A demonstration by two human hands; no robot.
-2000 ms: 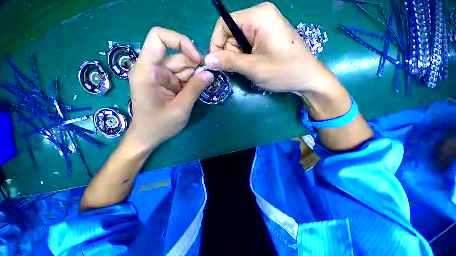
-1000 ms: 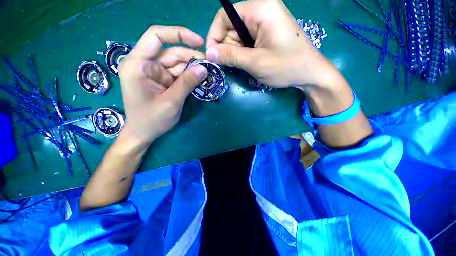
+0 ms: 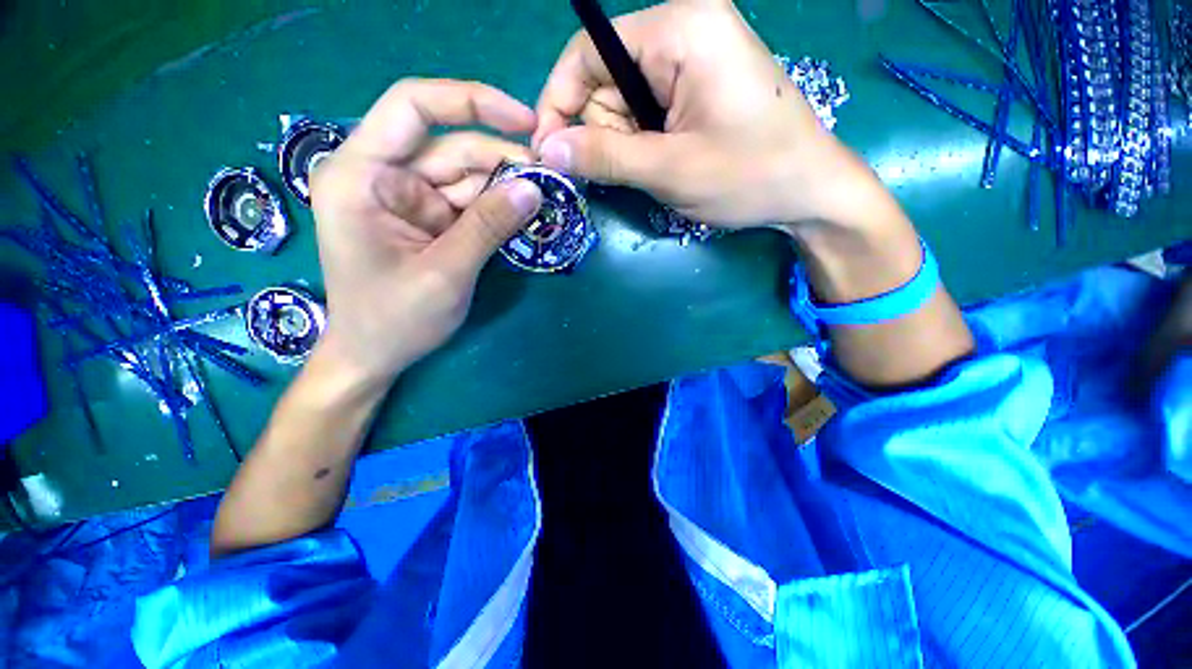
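Note:
My left hand [image 3: 412, 235] grips a round housing [image 3: 550, 233] between thumb and fingers; its open face, with metal parts and a ringed centre, is turned up. My right hand [image 3: 680, 118] holds black tweezers [image 3: 620, 63] in the palm, their upper end pointing up and left. My right thumb and index fingertips are pinched at the housing's upper rim; whether a small part is between them cannot be told. The tips of the tweezers are hidden by the hand.
Three more housings lie left of my left hand, one [image 3: 245, 209] near thin dark strips [image 3: 131, 307]. A heap of small metal parts [image 3: 817, 89] lies beyond my right wrist, another [image 3: 680, 225] under my right hand. Ribbed strips [image 3: 1111, 105] lie far right. A blue bin [image 3: 18, 366] stands far left.
The held housing has moved slightly left and now shows more of its face. My left hand has shifted left, and my right fingertips have moved from the left thumb to the housing's rim.

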